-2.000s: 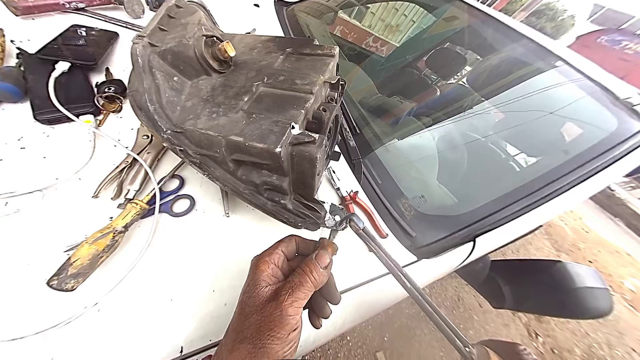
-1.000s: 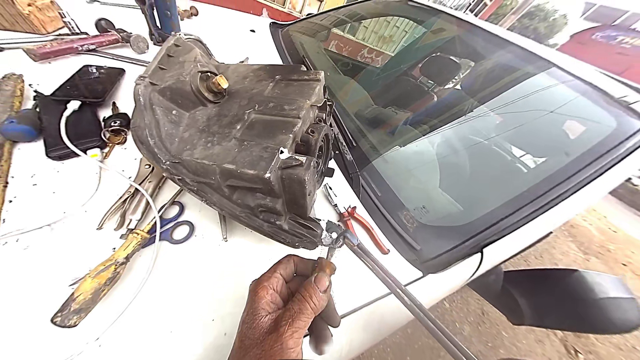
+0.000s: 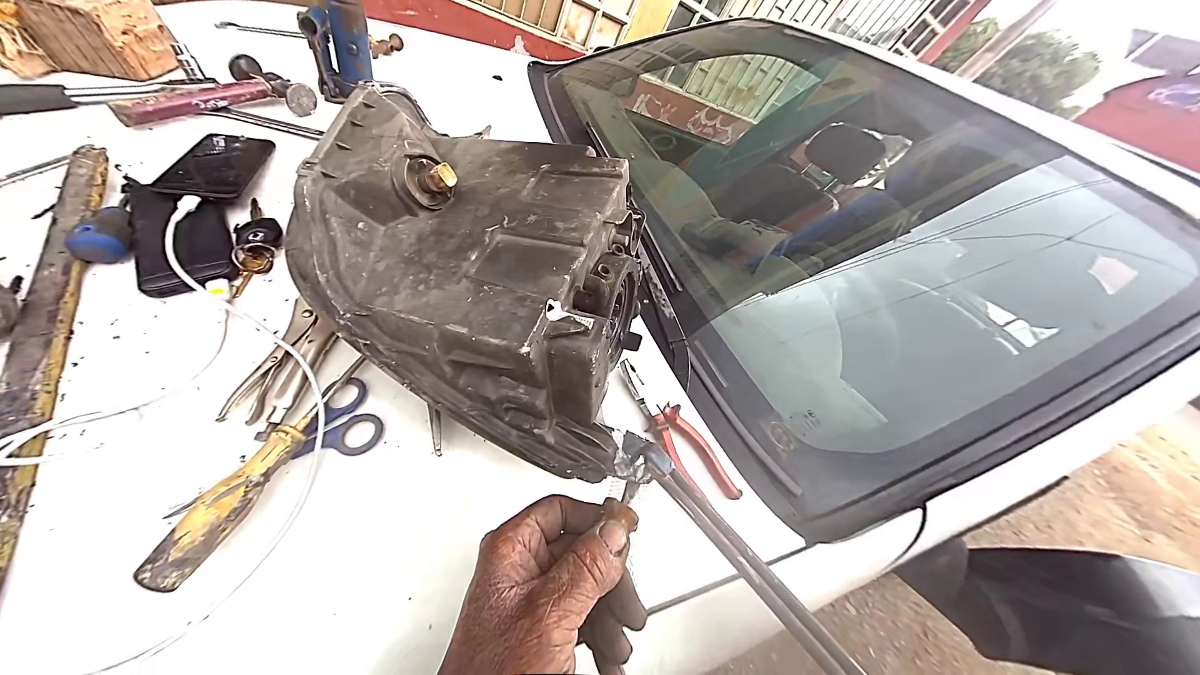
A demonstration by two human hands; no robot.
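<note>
A dirty black plastic headlight housing (image 3: 469,253) lies on the white car hood (image 3: 394,562), its back facing up. My left hand (image 3: 562,581) pinches a small tool by its worn brownish handle (image 3: 619,514); the tool's tip is at the housing's lower corner, where there is a pale, shiny patch (image 3: 630,459). A long metal rod-like tool (image 3: 750,572) reaches from the bottom edge to the same corner. My right hand is out of view. Red-handled pliers (image 3: 694,445) lie right beside that corner.
Left of the housing lie blue-handled scissors (image 3: 352,431), a yellow-handled tool (image 3: 216,516), locking pliers (image 3: 281,375), keys (image 3: 255,244), a phone (image 3: 216,167) and a white cable (image 3: 314,403). Behind are a hammer (image 3: 216,98) and a wood block (image 3: 103,37). The windshield (image 3: 891,234) borders the right.
The view has shifted, showing more tools at the back left. My left hand stays at the housing's corner with the small tool. At the bottom right, part of a hand showed earlier and is now gone.
</note>
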